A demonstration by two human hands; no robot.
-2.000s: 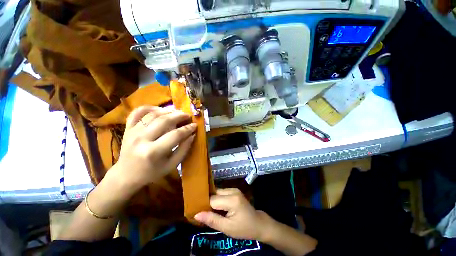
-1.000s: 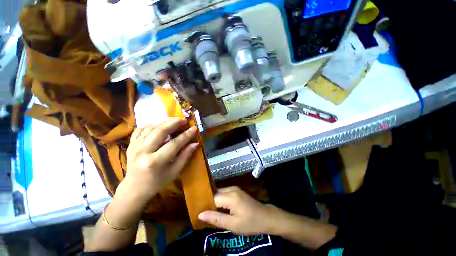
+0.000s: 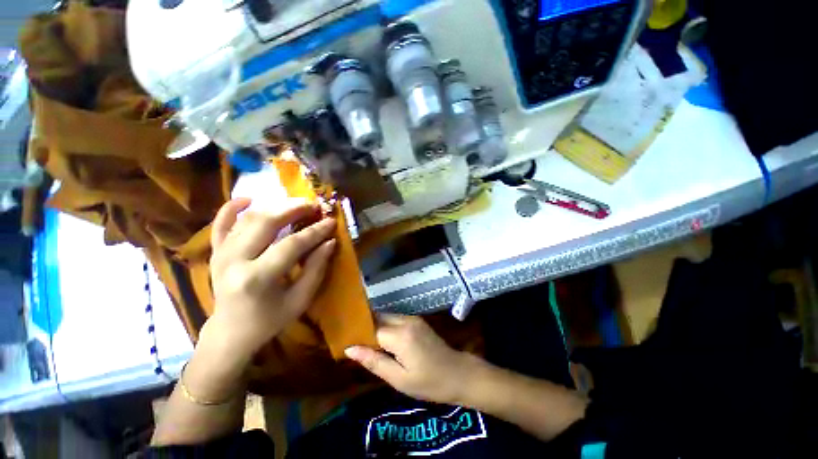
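An orange-brown fabric strip (image 3: 345, 291) runs from the needle area (image 3: 314, 184) of the white and blue overlock machine (image 3: 269, 90) down towards me. My left hand (image 3: 274, 269) lies on the strip just below the presser foot, fingertips pressing its upper part. My right hand (image 3: 408, 354) pinches the strip's lower end between thumb and fingers. The exact contact under the foot is hidden by machine parts.
A rust-brown cloth heap (image 3: 108, 125) lies left of the machine and hangs over the table edge. Red and silver snips (image 3: 574, 203), a small grey disc (image 3: 526, 206) and a tan card (image 3: 594, 154) lie right. A ruler tape (image 3: 574, 255) lines the front edge.
The strip has fed further into the machine, so less shows below the foot. My right hand has moved up closer to the foot with its end. The camera view has shifted.
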